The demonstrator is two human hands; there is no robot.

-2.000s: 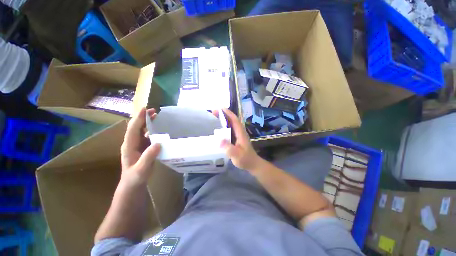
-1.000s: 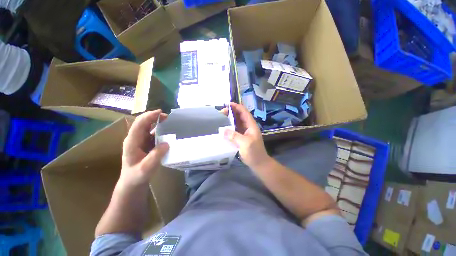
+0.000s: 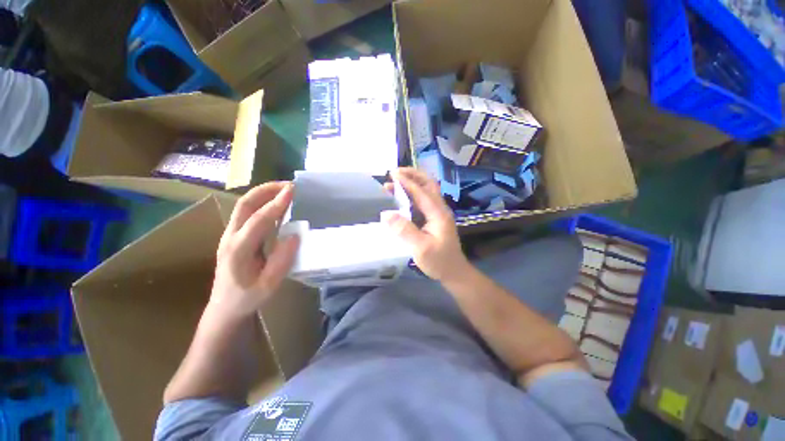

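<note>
A white product box (image 3: 351, 250) is held over my lap. Its near side faces up and its upper end is open, with a greyish flap (image 3: 337, 198) standing at the far edge. My left hand (image 3: 258, 245) holds its left side, thumb on the near face. My right hand (image 3: 428, 226) holds its right side, fingers around the right edge and side flap. A stack of flat white printed blanks (image 3: 357, 116) lies just beyond the box. The inside bottom of the box is hidden.
A large carton (image 3: 594, 142) beyond my right knee holds white boxes (image 3: 501, 129) and pale blue pieces. A bare brown carton (image 3: 155, 319) stands at left, a smaller carton (image 3: 120, 138) beyond it. A blue crate (image 3: 652, 284) with cream packs is at right. Blue stools (image 3: 64, 232) stand far left.
The product box in my hands has moved slightly right and away from me and is tilted a little more. My left fingers have shifted up along its left edge. The surroundings have shifted slightly in view.
</note>
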